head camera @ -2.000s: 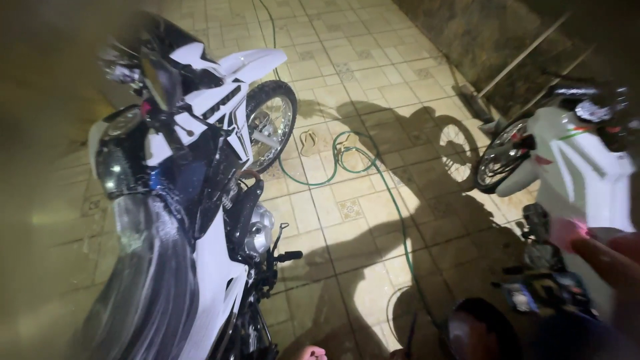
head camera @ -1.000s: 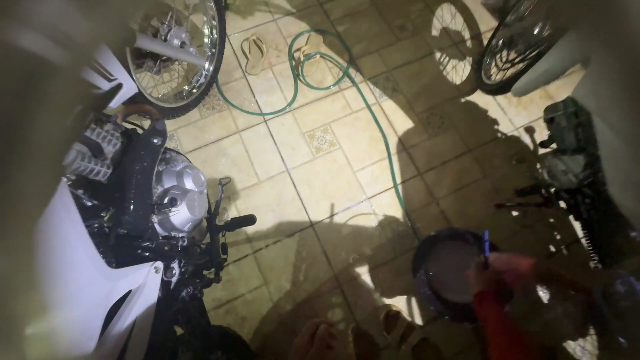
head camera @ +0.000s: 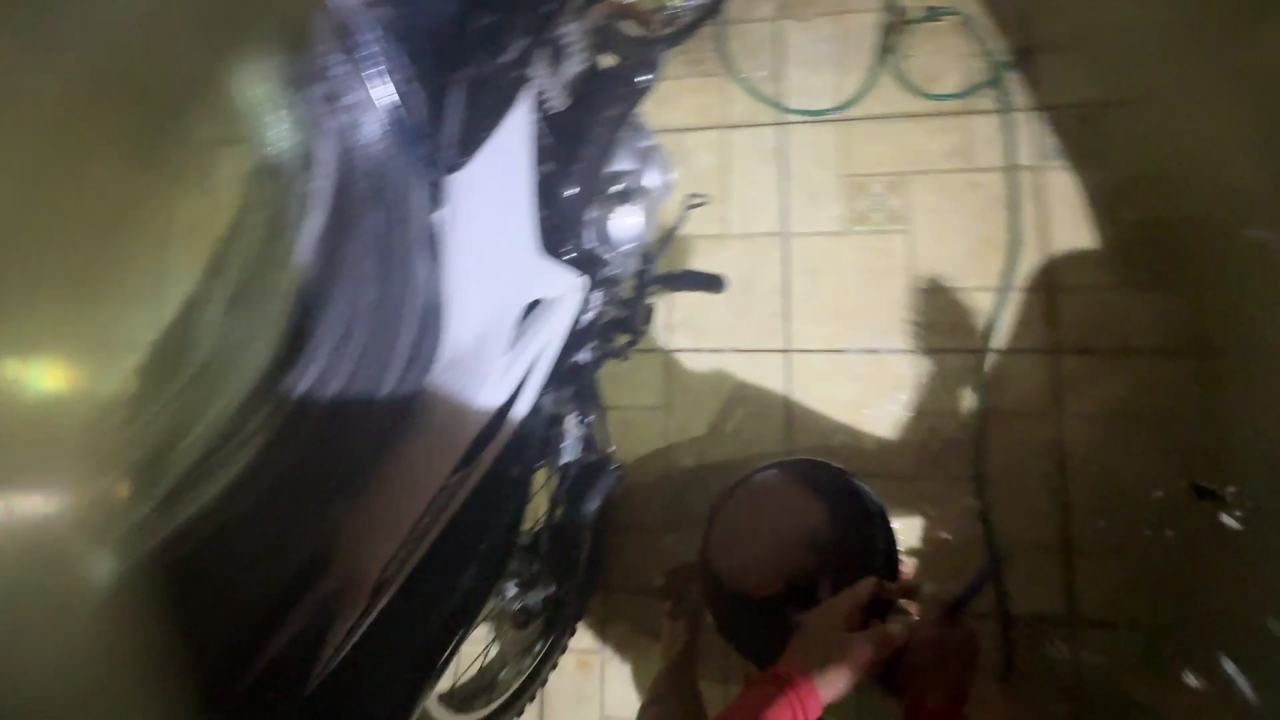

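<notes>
A round black bucket point(head camera: 800, 560) with brownish liquid or a reflection inside is at the bottom centre, beside the rear wheel point(head camera: 510, 640) of a white and black motorcycle point(head camera: 500, 240). My left hand point(head camera: 845, 625), in a red sleeve, grips the bucket at its lower right rim. Close on its right, my right hand point(head camera: 930, 650) is in deep shadow and blurred; a slim bluish thing point(head camera: 970, 590) sticks out by it. Whether that hand is closed around this thing is unclear. The motorcycle's dark seat point(head camera: 370, 240) is smeared by motion blur.
A green hose point(head camera: 1010, 220) loops at the top and runs down the tiled floor point(head camera: 840, 290), passing right of the bucket. The motorcycle's footpeg point(head camera: 690, 282) juts out over the tiles. Large shadows cover the lower and right floor.
The bucket has moved left relative to the hose, nearer the motorcycle, and both hands are now by its rim. The view has swung left, and the second motorcycle has left the picture.
</notes>
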